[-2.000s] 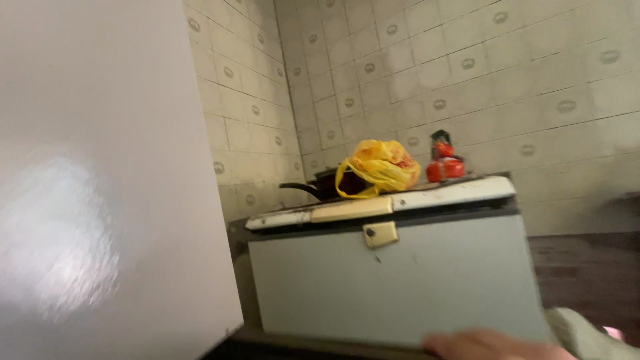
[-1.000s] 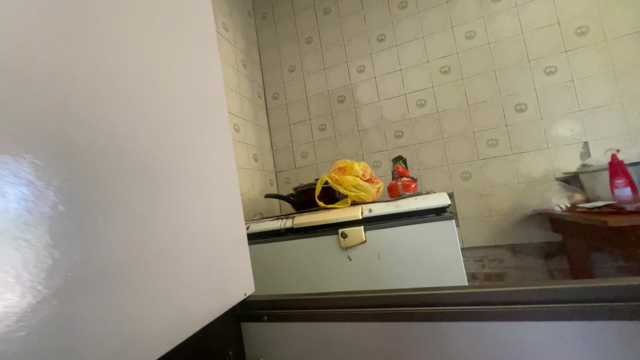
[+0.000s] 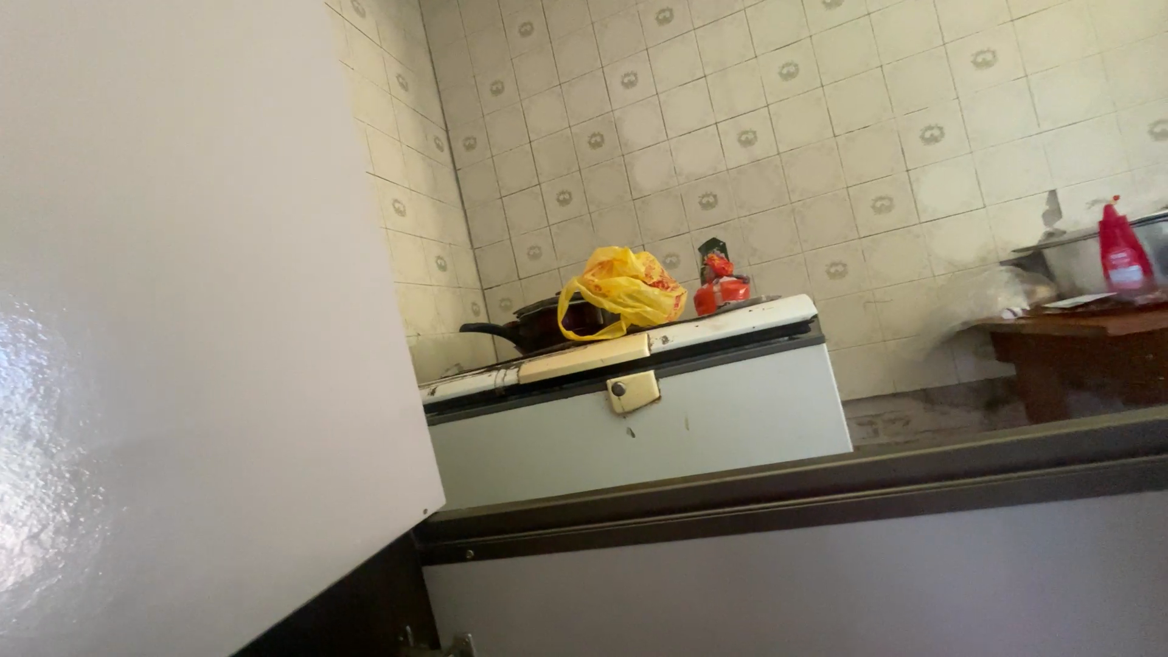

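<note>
Neither of my hands shows in the head view now, so what they hold is hidden. A chest freezer (image 3: 639, 438) with a lock plate (image 3: 633, 392) on its front stands ahead, against the tiled wall. On its lid lies a crumpled yellow plastic bag (image 3: 630, 290), touching a dark pan (image 3: 547, 324) whose black handle points left. Right of the bag is a red package (image 3: 721, 294) with a dark green item (image 3: 714, 251) behind it.
A pale glossy panel (image 3: 201, 274) fills the left side. Across the foreground runs a dark ledge (image 3: 776, 497) above another pale panel (image 3: 821, 584). At right, a wooden table (image 3: 1086, 347) bears a red bottle (image 3: 1122, 251), a metal basin (image 3: 1072, 265) and a clear plastic bag (image 3: 995, 292).
A hand at the bottom edge two seconds ago is out of view. The view has shifted, bringing in the right-hand table and the dark ledge.
</note>
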